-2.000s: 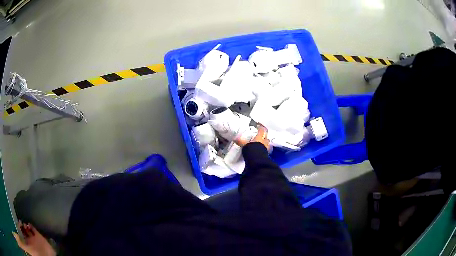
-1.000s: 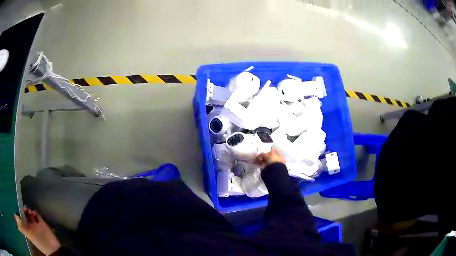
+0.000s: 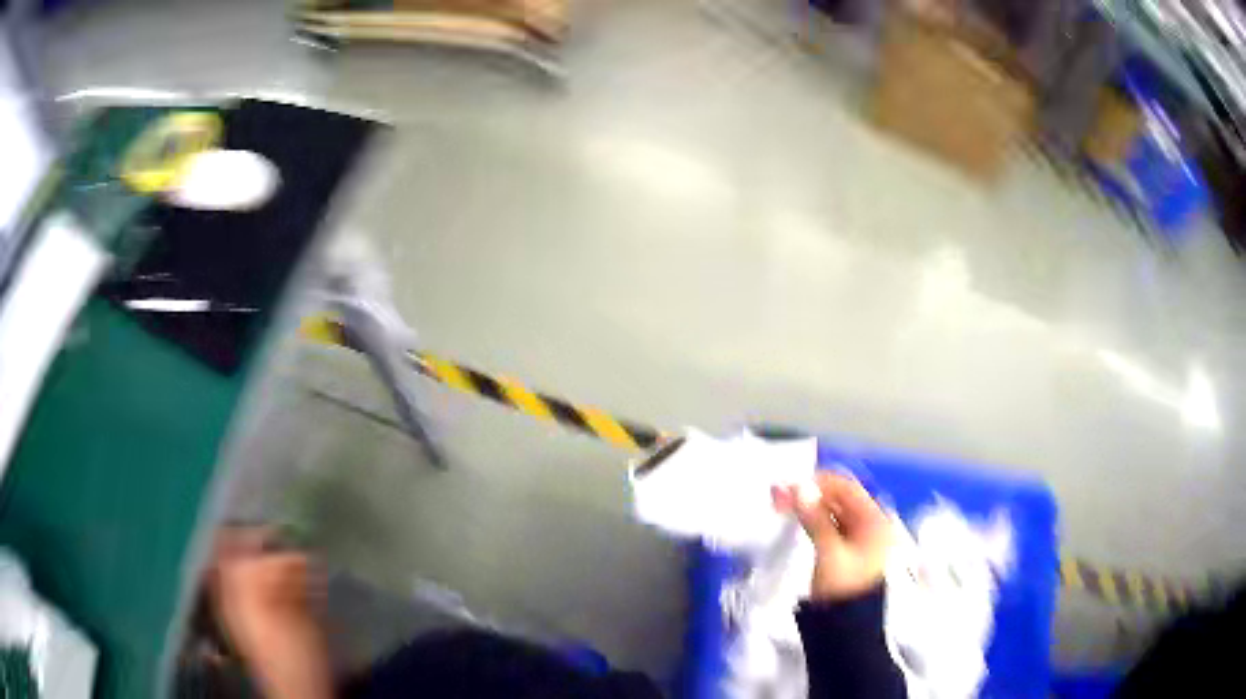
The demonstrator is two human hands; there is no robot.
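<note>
My right hand holds a white camera by its right end, raised over the left rim of the blue crate. The camera's dark face points left; the rest is blurred. More white cameras lie in the crate, partly hidden by my hand and sleeve. My left hand is at the edge of the green bench, strongly blurred, so its fingers and any hold cannot be made out.
The green-matted bench is at left, with a white mouse on a black pad, a yellow tape roll and a white keyboard. A metal leg stands beside it. Cardboard boxes are at the back right.
My right hand has lifted a camera out of the pile. The view has swung left, bringing more of the bench in and moving the crate to the lower right.
</note>
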